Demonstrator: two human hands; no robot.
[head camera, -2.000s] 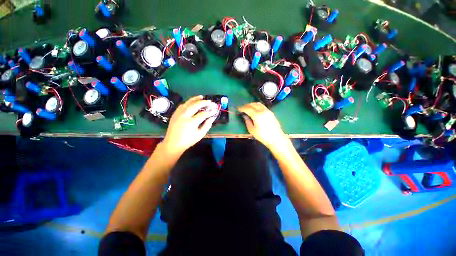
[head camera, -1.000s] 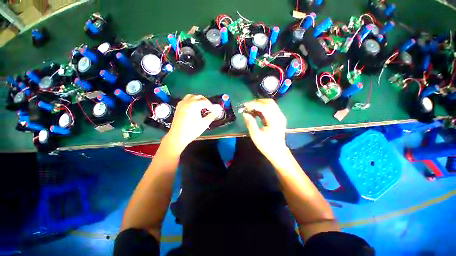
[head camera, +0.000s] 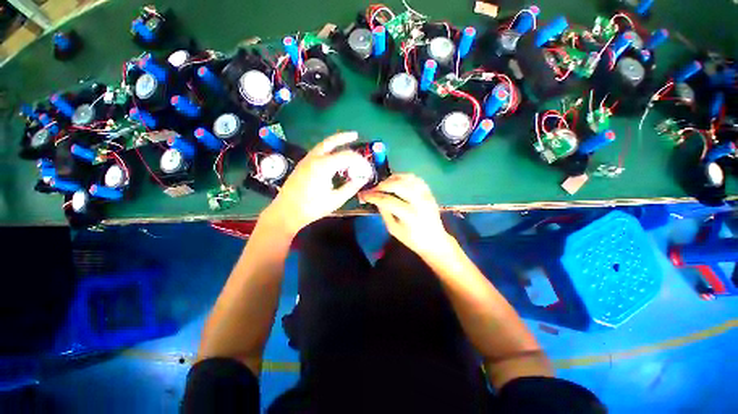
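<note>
A black speaker housing with a silver disc (head camera: 358, 170) and an upright blue battery cell (head camera: 379, 152) lies at the bench's near edge in front of me. My left hand (head camera: 317, 182) is over the housing's left side, thumb and fingers around the disc, index finger raised. My right hand (head camera: 400, 202) is at the housing's lower right corner, fingertips pinched together close to the left thumb. What the right fingertips pinch is too small to tell. The housing's left part is hidden by my left hand.
The green bench (head camera: 324, 121) bears many partly assembled units, crowded left and right. One unit (head camera: 273, 167) lies just left of my left hand; another (head camera: 455, 127) lies beyond my right. A blue stool (head camera: 615, 267) stands on the blue floor at the right.
My right hand has moved left and nearer, from beside the housing to its lower right corner. My left index finger has lifted. The bench units have shifted slightly in the view.
</note>
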